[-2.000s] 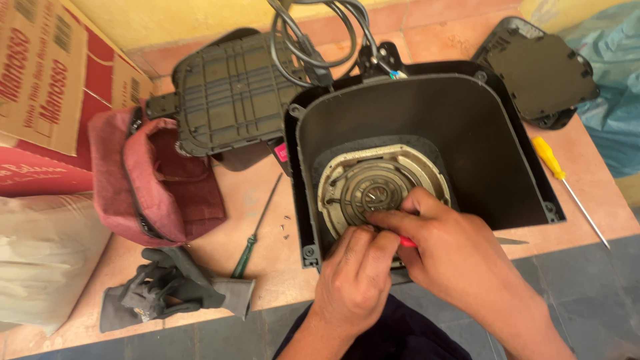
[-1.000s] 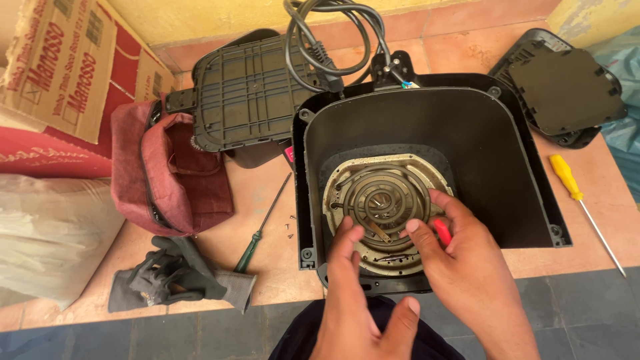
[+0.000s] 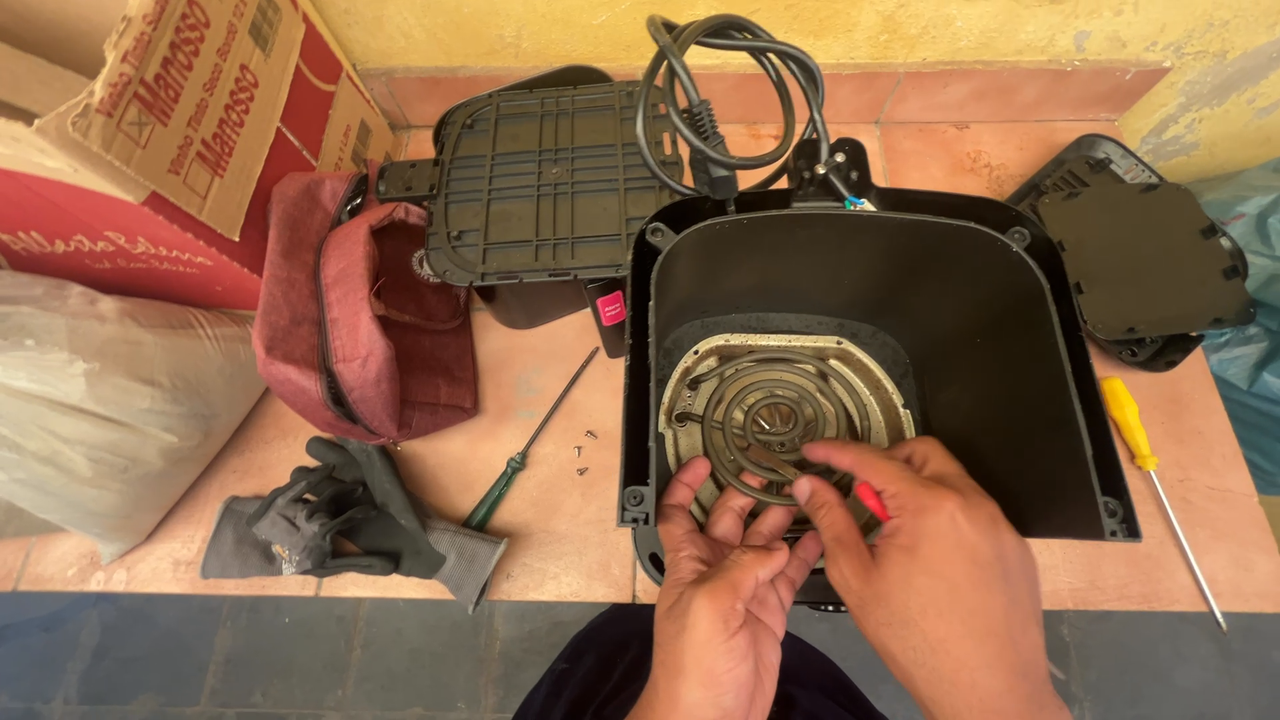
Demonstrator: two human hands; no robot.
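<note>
A black plastic appliance housing [image 3: 985, 370] lies open side up, with a coiled heating element [image 3: 715, 440] on a stained metal plate [image 3: 890, 400] inside. My right hand [image 3: 930, 560] holds a small tool with a red handle [image 3: 871, 501]; a thin flat metal piece [image 3: 772, 462] shows at its fingertips over the coil, and whether it belongs to that tool is unclear. My left hand [image 3: 725, 580] is palm up at the near edge of the coil, fingers spread and curled, some tips hidden under or behind the element. Whether it grips anything cannot be told.
Left of the housing lie a green-handled screwdriver [image 3: 492, 492], several small screws [image 3: 578, 452], grey work gloves [image 3: 350, 520], a red fabric pouch [image 3: 375, 330] and a ribbed black panel [image 3: 550, 180]. A coiled power cord [image 3: 790, 60] is behind; a yellow-handled screwdriver [image 3: 1130, 420] and black cover [image 3: 1140, 260] lie right.
Two seconds ago both hands were together over the coil's near edge; one second ago they were apart. Now my left hand is palm up at the coil and my right hand's fingertips are over it.
</note>
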